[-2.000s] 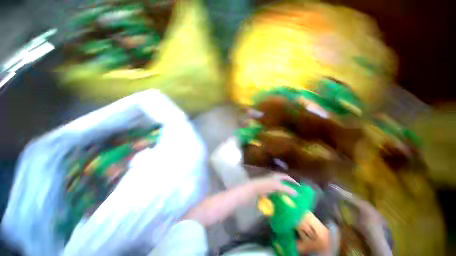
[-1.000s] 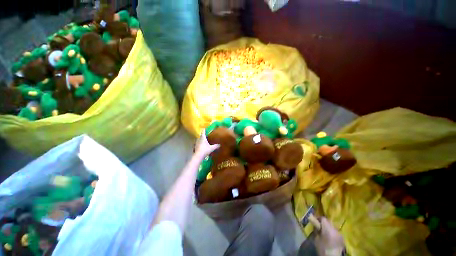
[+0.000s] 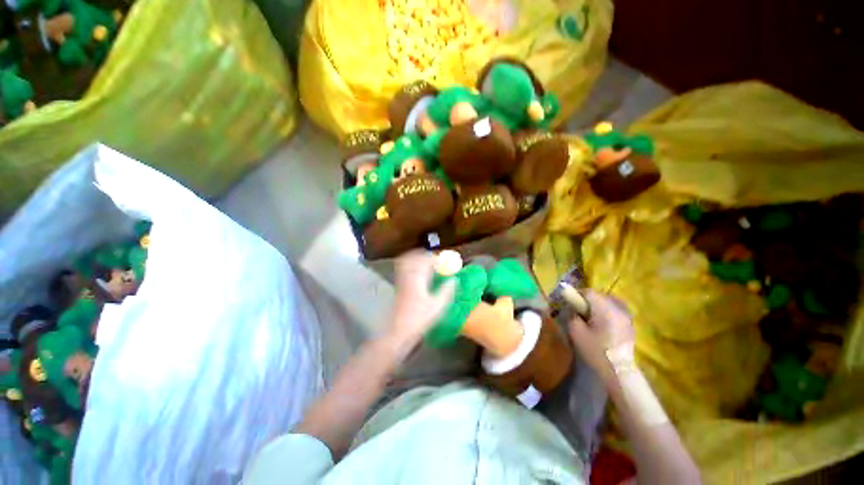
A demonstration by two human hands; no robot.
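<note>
A potted-plant plush toy (image 3: 495, 325) lies tilted over my lap, green leaves to the left, tan-orange stem, whitish band and brown pot to the lower right with a small white label. My left hand (image 3: 423, 296) grips its leaves, beside a cream knob. My right hand (image 3: 603, 332) holds a small hand tool (image 3: 572, 297) by its pale handle, just right of the toy; the metal head points up-left and is partly blurred. No contact between tool and toy shows clearly.
An open carton (image 3: 379, 252) heaped with plush toys stands ahead. A white sack (image 3: 204, 332) of toys is at left, a large yellow sack (image 3: 692, 332) at right. A yellow-green sack (image 3: 204, 90) and a yellow sack of small parts (image 3: 351, 71) lie beyond. One toy (image 3: 623, 176) rests on yellow sacking.
My left hand has moved from the carton back over my lap and now holds a toy. My right hand has moved up with the tool. The view has tilted down.
</note>
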